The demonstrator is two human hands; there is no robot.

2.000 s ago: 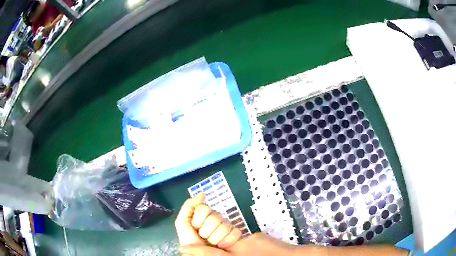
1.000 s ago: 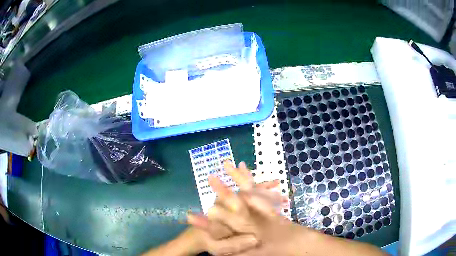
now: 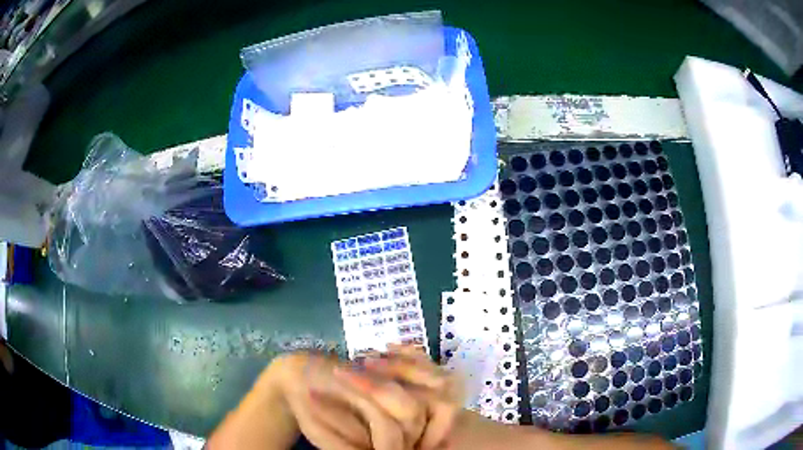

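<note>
My left hand point(image 3: 304, 400) and my right hand point(image 3: 421, 406) are pressed together at the bottom middle, with bent fingers overlapping. Both are blurred; no object shows in them, but the space between the palms is hidden. The label sheet point(image 3: 379, 290) lies flat on the green bench just beyond the hands, which cover its lower end. Dot sticker strips point(image 3: 480, 255) lie to its right. A clear shiny sheet with rows of round black pads point(image 3: 599, 264) lies further right.
A blue bin point(image 3: 370, 209) of white sticker pieces stands behind the labels, a translucent sheet point(image 3: 343, 57) at its back. A clear bag of dark parts point(image 3: 202, 242) lies left. A white foam tray point(image 3: 748, 264) at right holds a black device point(image 3: 790, 141), cut off.
A single fist showed first, then both hands with spread fingers crossing; now the fingers are bent together, lower in the picture. The view has shifted, and the bin and bag appear higher.
</note>
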